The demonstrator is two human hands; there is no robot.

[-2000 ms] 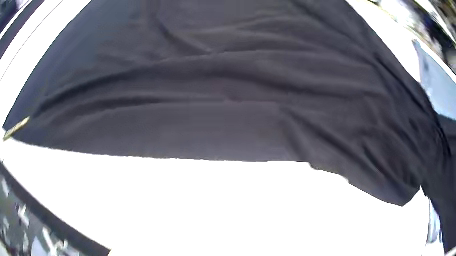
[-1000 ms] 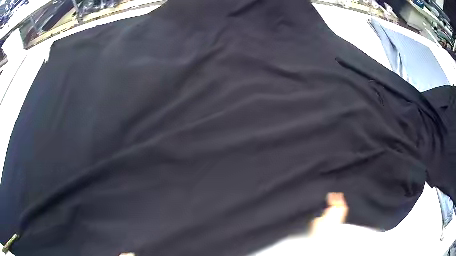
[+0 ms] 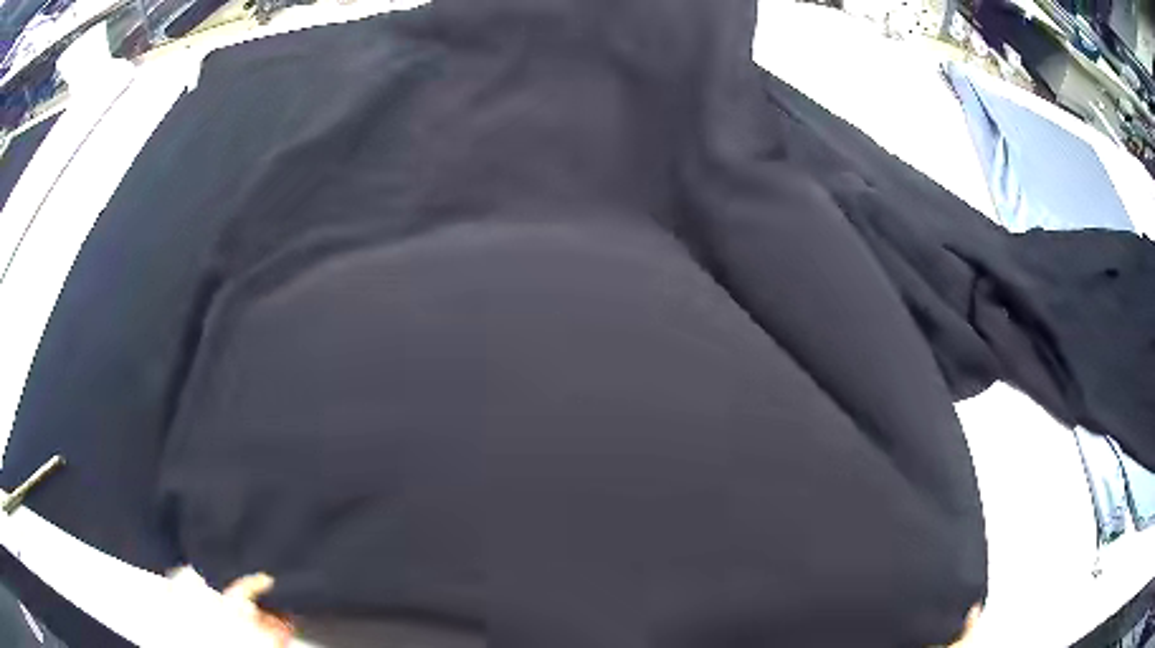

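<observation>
Black fabric (image 3: pixel 545 380) covers most of the white table and billows up in the middle, with folds at its right side. My left hand (image 3: pixel 260 608) is at the bottom left, blurred and partly cut off, and holds the near edge of the fabric. My right hand (image 3: pixel 970 625) shows only as a small bit of fingers at the fabric's lower right corner, gripping it. A slim brass-coloured stick (image 3: pixel 34 484) lies at the fabric's left edge.
Light blue fabric (image 3: pixel 1058 158) lies at the right end of the white table (image 3: pixel 874 95), partly beneath a black length of cloth. A dark floor edge shows at the lower left. Shelves or goods stand at the upper right, blurred.
The black fabric's near part has lifted and ballooned, and its right side has moved left, baring white table. Both hands now hold its near edge, spread wide apart.
</observation>
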